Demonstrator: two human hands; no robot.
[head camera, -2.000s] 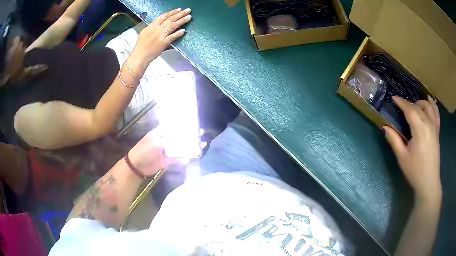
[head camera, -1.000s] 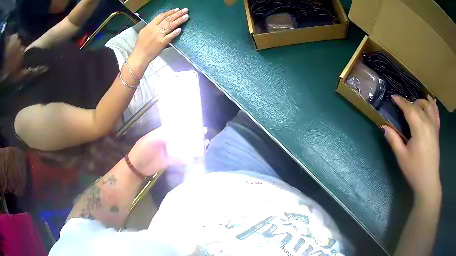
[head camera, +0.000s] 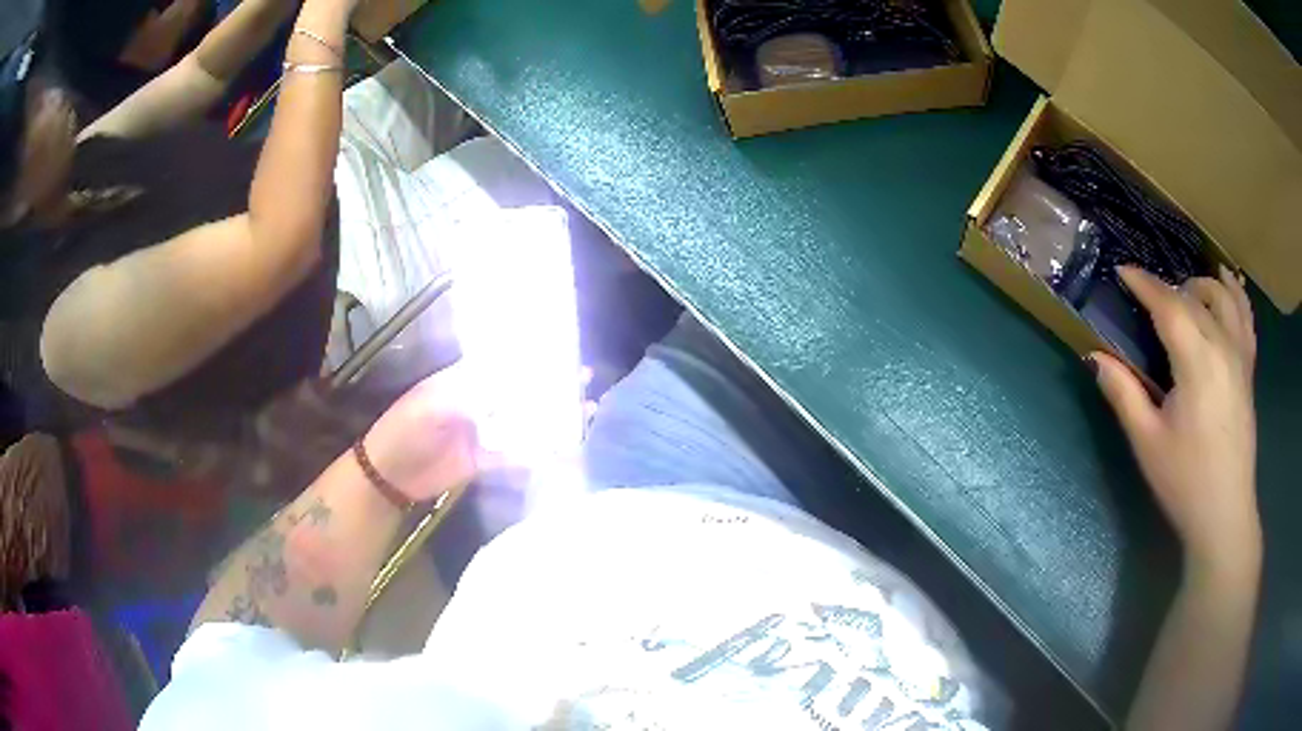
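Note:
My left hand (head camera: 436, 429) holds a smartphone (head camera: 521, 329) low over my lap; its screen glows white and glare hides the fingertips. My right hand (head camera: 1192, 357) rests on the front right corner of an open brown carton (head camera: 1035, 307), fingertips inside over a dark power adapter (head camera: 1117, 317), thumb outside at the front wall. Whether the fingers grip the adapter or the wall cannot be told. Black coiled cable (head camera: 1121, 200) lies along the back of the carton. A bagged device (head camera: 1040, 229) in shiny clear plastic lies at its left. The lid stands open.
Another open carton (head camera: 857, 100) with black cables and a bagged item stands on the green tabletop (head camera: 800, 286) at the top. A seated coworker's arm (head camera: 279, 214) reaches up to a brown box edge at the upper left. The table's edge runs diagonally beside my lap.
The coworker's hand has left the table edge and moved up and left to a box at the top of the view. My hands and both cartons have stayed nearly still.

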